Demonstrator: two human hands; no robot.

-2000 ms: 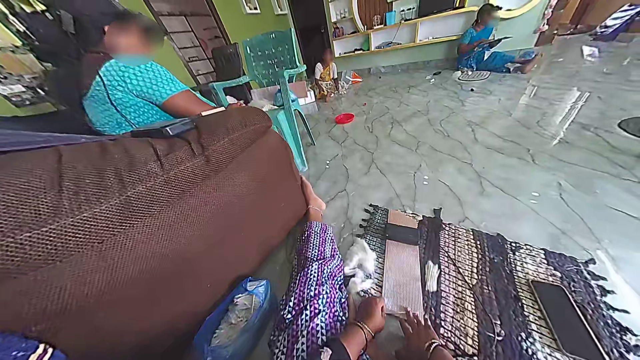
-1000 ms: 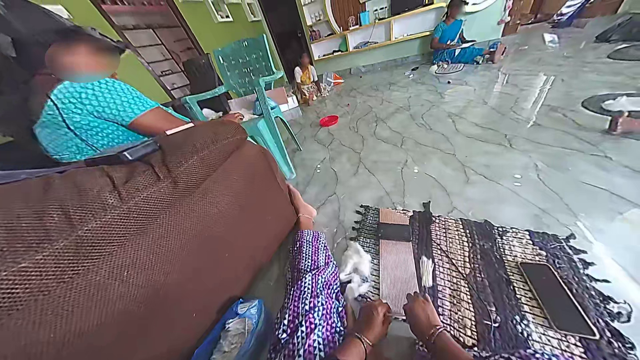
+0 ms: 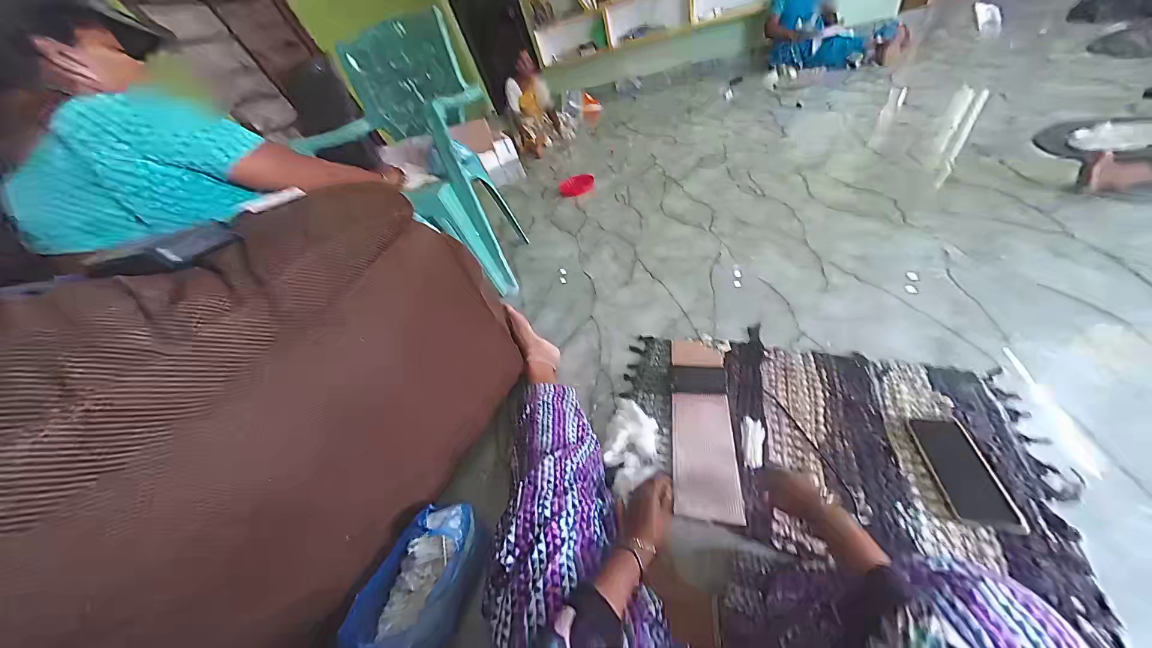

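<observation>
My left hand [image 3: 648,511] is closed at the white cotton [image 3: 633,441], beside the lower left edge of a pale ribbed board [image 3: 706,459] with a dark band [image 3: 698,380] across it. Whether it grips some of the cotton cannot be told. My right hand [image 3: 792,493], blurred, is over the woven rag rug [image 3: 832,423], just right of the board and below a small bundle of white sticks or wicks [image 3: 753,442]. What its fingers hold, if anything, is unclear. The board lies on the rug's left part.
A smartphone [image 3: 967,472] lies on the rug at right. A blue plastic bag [image 3: 454,576] with white material stands left of my leg, near a brown-covered sofa [image 3: 360,423]. Beyond are a person in turquoise [image 3: 135,162], a green plastic chair [image 3: 400,76], a red dish [image 3: 577,185] and other seated people.
My hands were close together at the board's lower end; now they are apart, the left by the cotton and the right over the rug. The person in turquoise has reached toward the chair.
</observation>
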